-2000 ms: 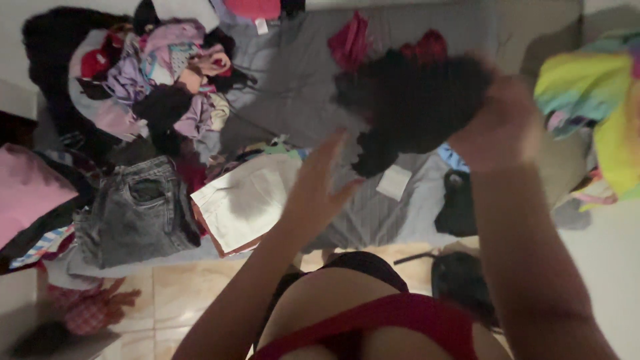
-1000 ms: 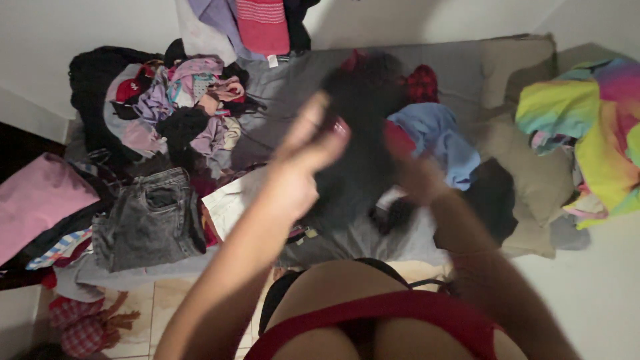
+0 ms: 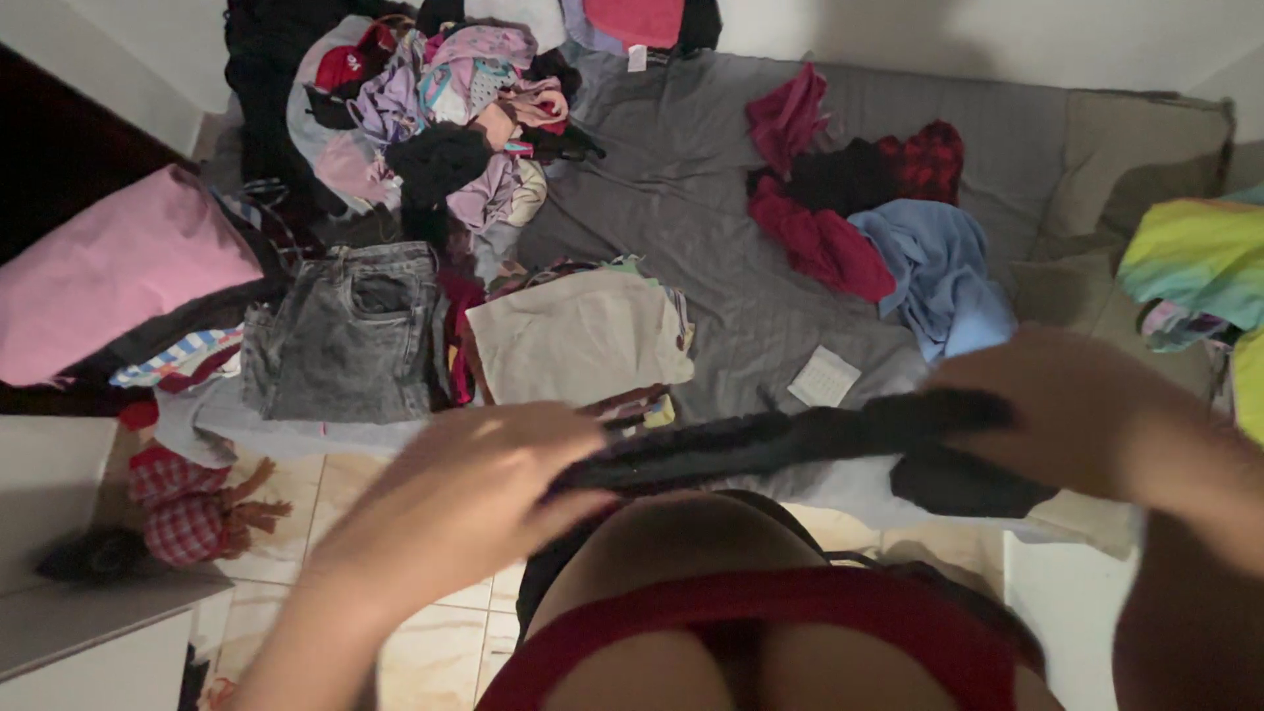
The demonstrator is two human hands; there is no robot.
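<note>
A black garment (image 3: 770, 440) is stretched sideways between my two hands, low over the near edge of the bed. My left hand (image 3: 484, 484) grips its left end and my right hand (image 3: 1047, 415) its right end; both are slightly blurred. Just beyond it lie a folded beige cloth (image 3: 583, 331) on a stack and a small white tag or paper (image 3: 824, 376). Farther right on the gray sheet are a blue garment (image 3: 938, 267), a red garment (image 3: 820, 242), and a black garment with red plaid cloth (image 3: 923, 163) beside it.
Folded gray jeans (image 3: 341, 336) lie left of the beige cloth, with pink fabric (image 3: 118, 276) farther left. A mixed clothing pile (image 3: 444, 158) fills the back left. Tie-dye cloth (image 3: 1195, 257) is at the far right. A red checked item (image 3: 183, 523) rests on the tiled floor.
The black garment, bunched and raised over the bed earlier, is now pulled out lengthwise, lower and nearer my body. My hands have moved apart.
</note>
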